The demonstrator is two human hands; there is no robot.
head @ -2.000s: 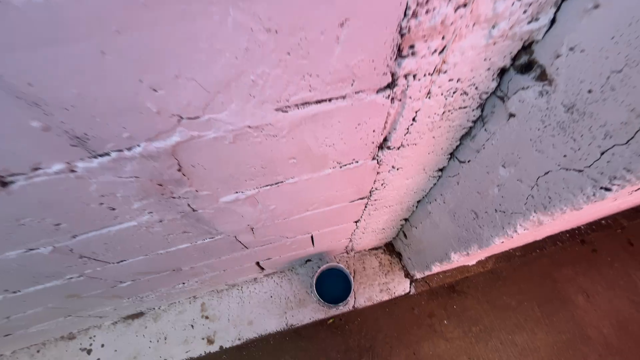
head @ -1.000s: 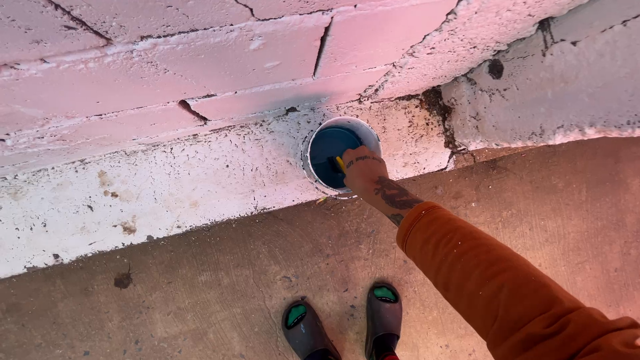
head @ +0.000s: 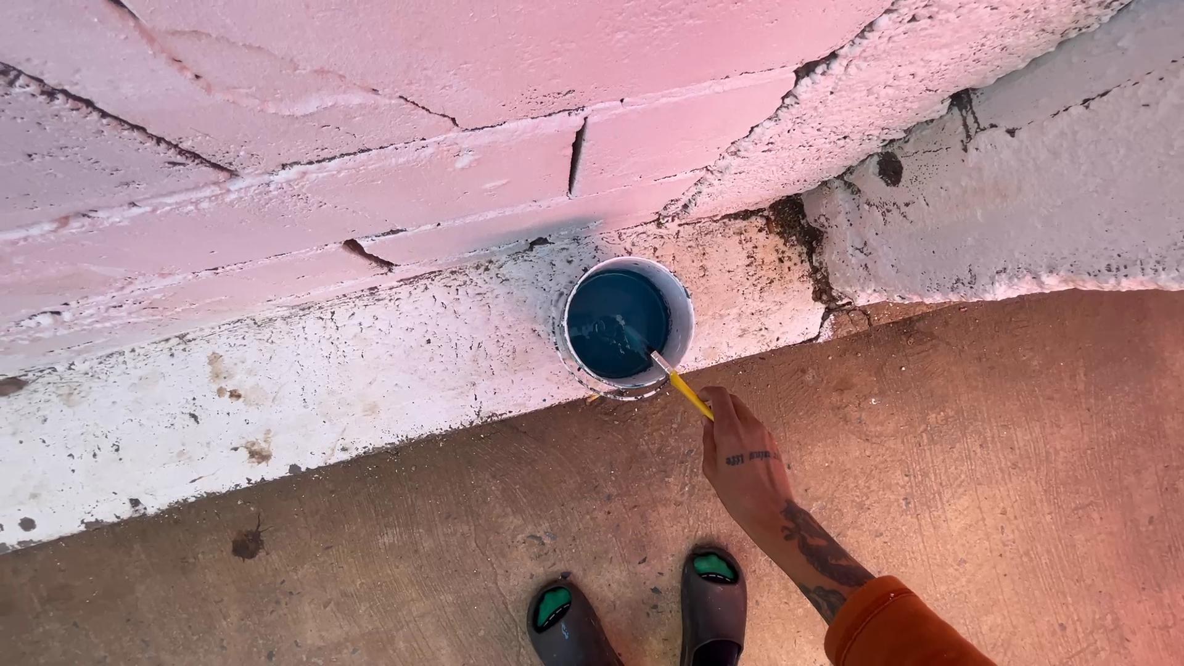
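My right hand [head: 747, 462], with an orange sleeve behind it, grips the yellow handle of a paintbrush [head: 689, 393]. The brush slants up and left over the near rim of a white bucket [head: 682, 310]. Its bristle end is down at the dark blue paint [head: 615, 324], and the bristles are mostly hidden. The bucket stands upright on a white-painted ledge at the foot of the wall. My left hand is out of view.
A pink-lit, white-painted block wall [head: 388, 194] with cracks rises behind the ledge [head: 324, 402]. A rough wall section [head: 1008, 194] meets it at the right. My feet, in dark slides [head: 714, 601], stand on the brown concrete floor [head: 444, 536].
My right hand came into view and reached into the bucket; since then it has drawn back toward me, with the yellow handle now plain in it. The view has tilted down from the wall.
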